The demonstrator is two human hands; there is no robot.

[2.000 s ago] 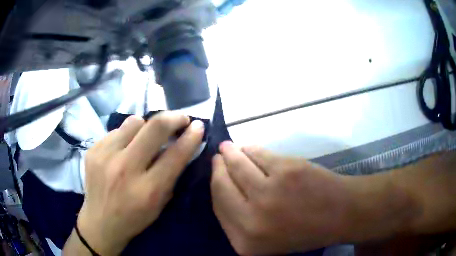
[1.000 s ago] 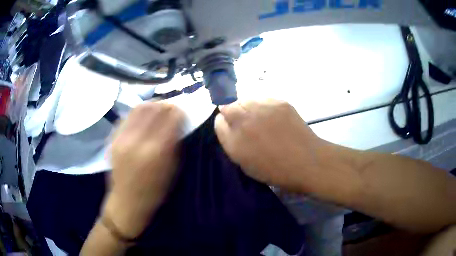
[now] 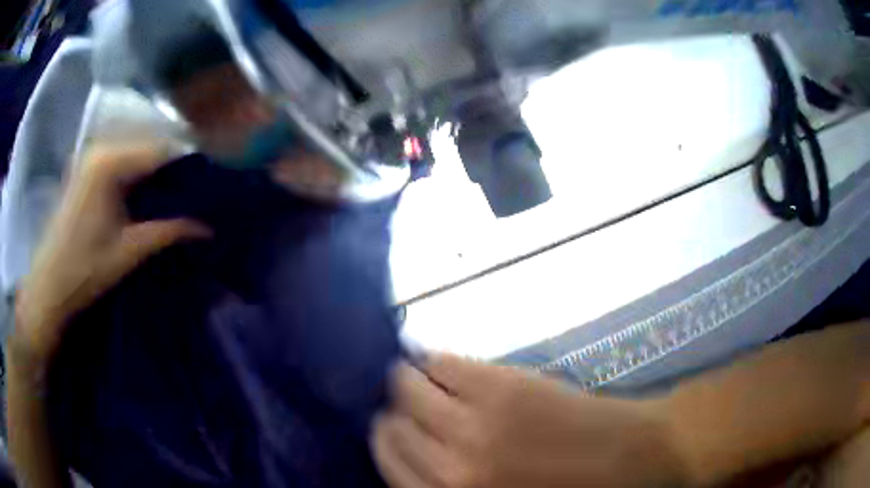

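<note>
A navy panel (image 3: 286, 315) hangs from the needle area of the sewing machine (image 3: 591, 29) towards me, spread between my hands. My left hand (image 3: 105, 229) is at the far left, thumb and fingers on the panel's upper left part. My right hand (image 3: 467, 419) pinches the panel's right edge at bottom centre, in front of the table edge. The grey cylinder attachment (image 3: 510, 172) stands right of the needle area, apart from the cloth. A small red light shows near the needle. The panel's edge under the machine head is blurred.
Black-handled scissors (image 3: 792, 162) lie on the white table (image 3: 611, 143) at the right. A grey printed ruler edge (image 3: 668, 329) runs along the table's front. Pale cloth (image 3: 38, 162) shows at the far left. A blurred shiny curved part crosses the upper left.
My left hand has moved left and my right hand down towards me. The navy panel has moved left, spread wider between them, and no longer lies by the grey cylinder. The view has shifted.
</note>
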